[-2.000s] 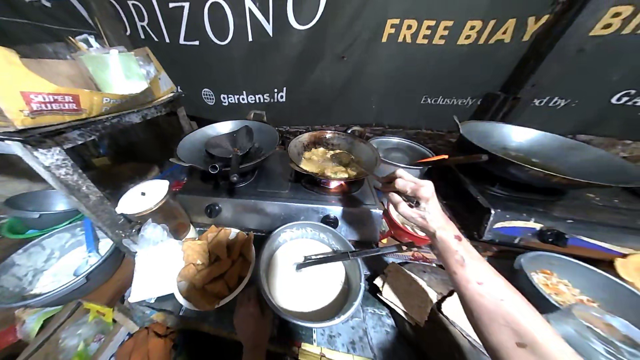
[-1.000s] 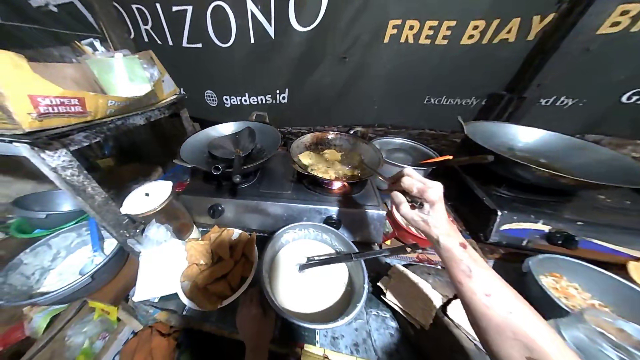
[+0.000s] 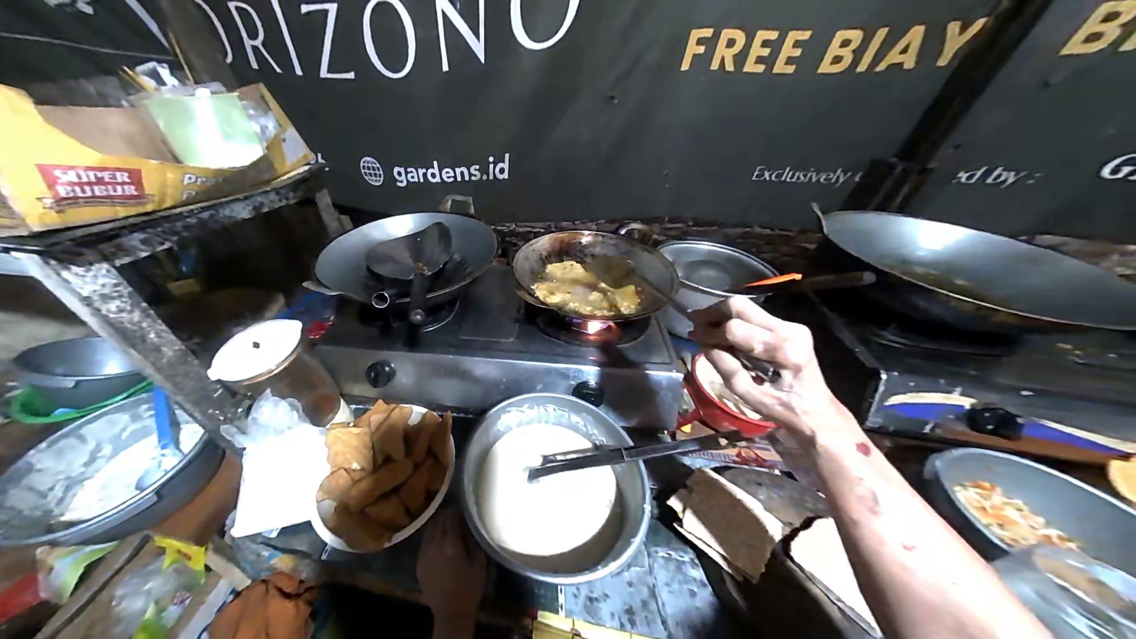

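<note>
My right hand (image 3: pixel 754 355) is closed on the handle of a metal spatula (image 3: pixel 652 288), whose blade reaches into a small wok (image 3: pixel 577 244) over a lit burner. Yellow-brown pieces (image 3: pixel 581 288) fry in bubbling oil there. Low in the view, my left hand (image 3: pixel 450 555) rests in shadow between a bowl of golden fried snacks (image 3: pixel 386 475) and a metal basin of white batter (image 3: pixel 546 488); its fingers are hard to make out. Metal tongs (image 3: pixel 612 457) lie across the basin's right rim with their tips over the batter.
Left of the frying wok, another wok (image 3: pixel 337 244) holds a dark ladle. A lidded pot (image 3: pixel 710 266) and red pan (image 3: pixel 732 413) are near my right hand. A large wok (image 3: pixel 976 266) and a bowl of shredded vegetables (image 3: pixel 1012 519) stand right. A flour basin (image 3: pixel 53 461) sits left.
</note>
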